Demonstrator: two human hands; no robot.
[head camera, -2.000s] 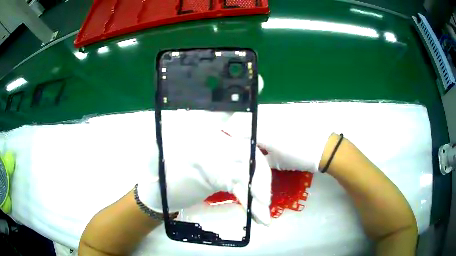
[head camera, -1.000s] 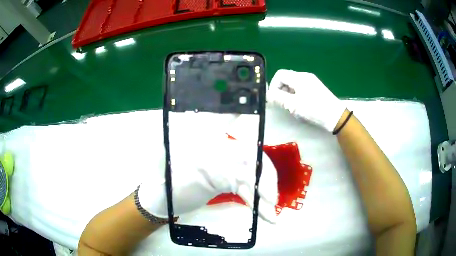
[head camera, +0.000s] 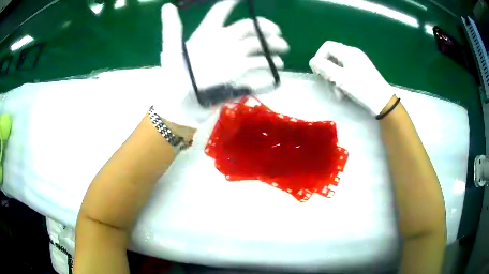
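Observation:
A black phone middle frame (head camera: 228, 93) is at the top centre, tilted and blurred, its upper part cut off by the picture's edge. My left hand (head camera: 225, 51), in a white glove, holds it over the green belt and the padding's back edge, fingers spread behind and around its open window. My right hand (head camera: 351, 72), also gloved in white, is curled to the right of it; whether something small is in its fingers cannot be told. The pile of peeled red film (head camera: 279, 150) lies flat on the white padding below the frame.
The green conveyor belt (head camera: 128, 40) runs behind the white foam padding (head camera: 80, 128). Black frames (head camera: 29, 56) lie on the belt at far left, and another dark frame (head camera: 447, 43) at far right. A lime-green fan rim (head camera: 5, 134) is at the left edge. A white bag (head camera: 60, 241) is low left.
The view has tipped down and the red tray is out of it. My left hand has carried the frame up and away, uncovering the film pile. My right hand is now apart from the frame.

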